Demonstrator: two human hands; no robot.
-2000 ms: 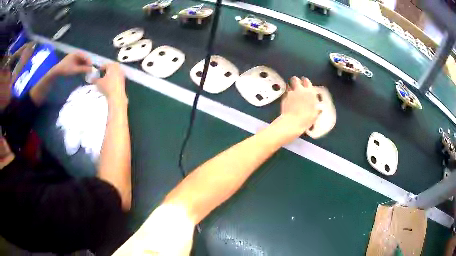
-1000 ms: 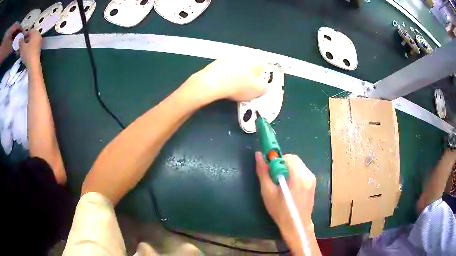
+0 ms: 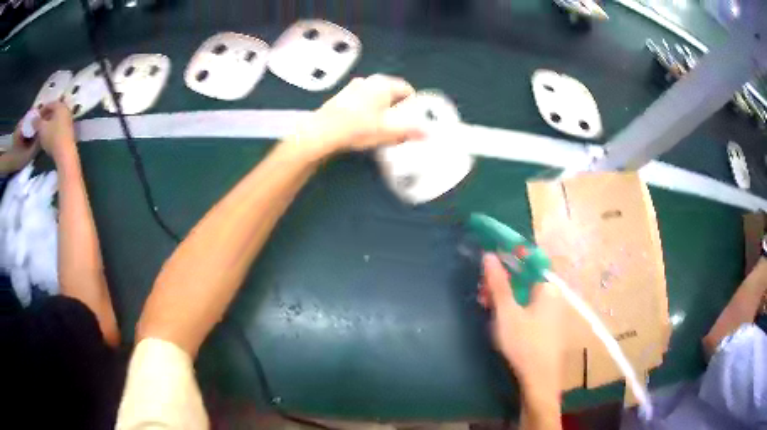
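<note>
My left hand (image 3: 366, 113) holds an off-white plastic cover (image 3: 433, 159) by its upper left edge, over the white strip and bench edge; the cover is blurred. My right hand (image 3: 526, 315) grips the green hot glue gun (image 3: 513, 252), its front end pointing up and left, apart from the cover. A white glue stick (image 3: 601, 332) runs from the back of the gun. The nozzle tip is too blurred to make out.
More covers (image 3: 315, 55) lie along the conveyor, one at right (image 3: 566, 104). A cardboard sheet (image 3: 605, 260) lies right of the gun, near a grey post (image 3: 673, 105). A black cable (image 3: 139, 168) hangs at left. Neighbours' arms (image 3: 80, 227) show on both sides.
My left hand picked up a cover from the belt and brought it to the bench. My right hand came into view with the gun, touched the cover, then drew back right.
</note>
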